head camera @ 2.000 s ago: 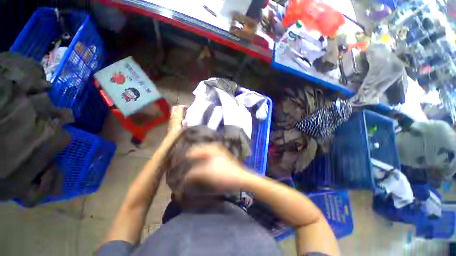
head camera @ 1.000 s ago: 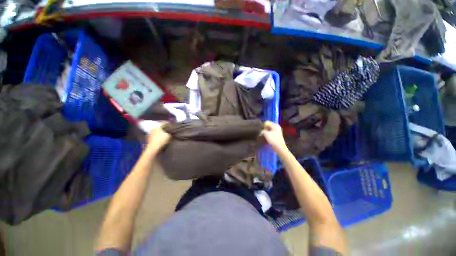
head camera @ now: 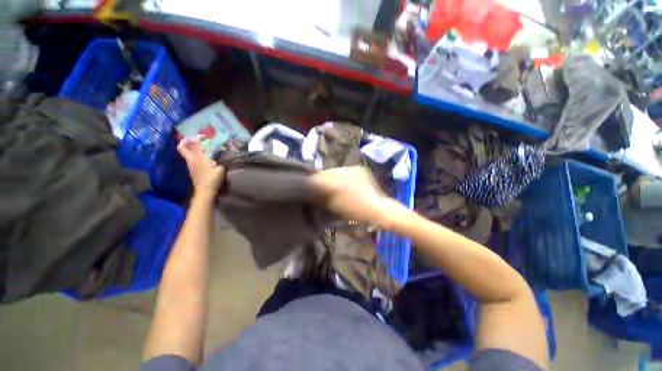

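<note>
A brown garment piece (head camera: 265, 206) hangs between my hands, above and left of the heaped crate. My left hand (head camera: 202, 165) grips its left upper end. My right hand (head camera: 345, 190), blurred, is at its right upper end; its fingers are partly hidden by blur and cloth. A white cloth part (head camera: 277, 139) shows just behind the piece. The blue crate (head camera: 408, 210) in front of me holds brown and white pieces.
Left are a large dark brown garment pile (head camera: 58, 196), a blue crate (head camera: 156, 109) and a stool (head camera: 218, 123). A table with a red edge (head camera: 290, 54) runs across the back. Right are a hanging brown bundle, dotted cloth (head camera: 508, 174) and a teal-blue bin (head camera: 555, 232).
Since one second ago, my right hand has moved left, closer to my left hand, and my left hand has moved up and left. The brown piece, stretched wide before, now hangs narrower.
</note>
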